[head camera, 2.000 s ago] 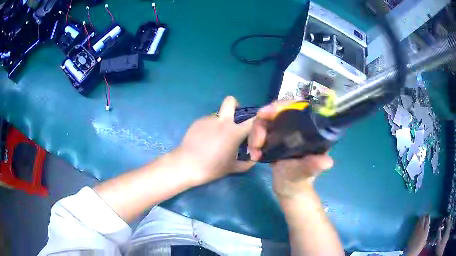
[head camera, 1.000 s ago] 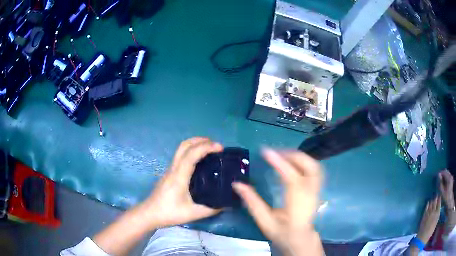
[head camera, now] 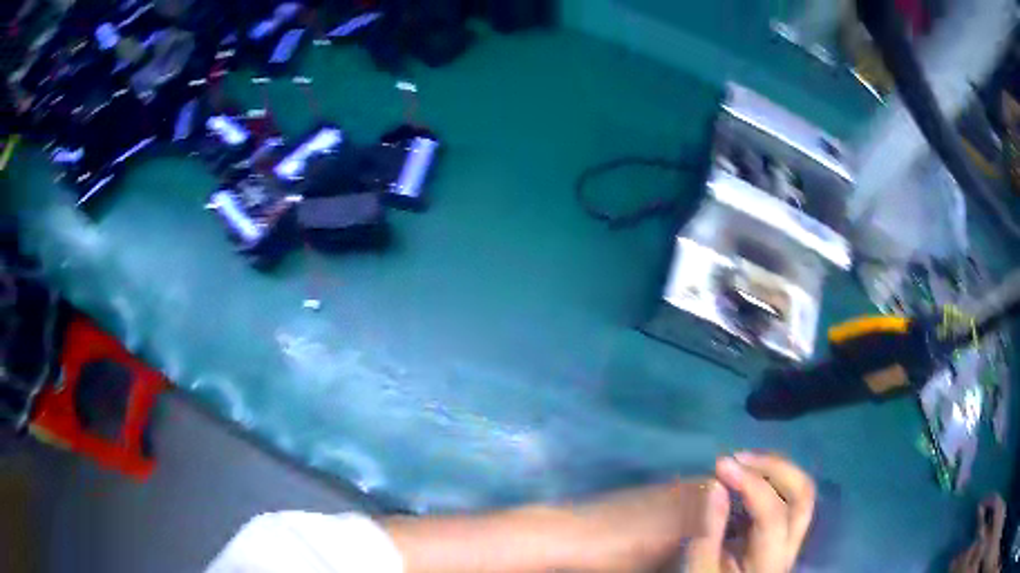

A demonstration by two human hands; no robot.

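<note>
My left hand [head camera: 766, 509] is low in the picture, at the end of a bare forearm that comes in from the left. Its fingers are bent. A blurred dark patch shows beside the fingers, but I cannot tell whether it is a held housing. My right hand cannot be made out. The electric screwdriver [head camera: 844, 381], black with a yellow-orange patch, is above and to the right of my left hand, with no hand on it. Black speaker housings [head camera: 341, 210] with pale battery cells and thin leads lie at the upper left.
The silver-white screw feeder [head camera: 744, 297] stands right of centre with a looped black cord [head camera: 610, 213]. A large heap of dark units [head camera: 145, 67] fills the upper left. Circuit boards [head camera: 967, 403] and another person's hand [head camera: 984, 543] are at right. A red stool [head camera: 106, 397] stands lower left.
The view has shifted and blurred. My left hand now shows farther right and lower. My right hand has gone from clear view. The black housing between my hands no longer shows clearly.
</note>
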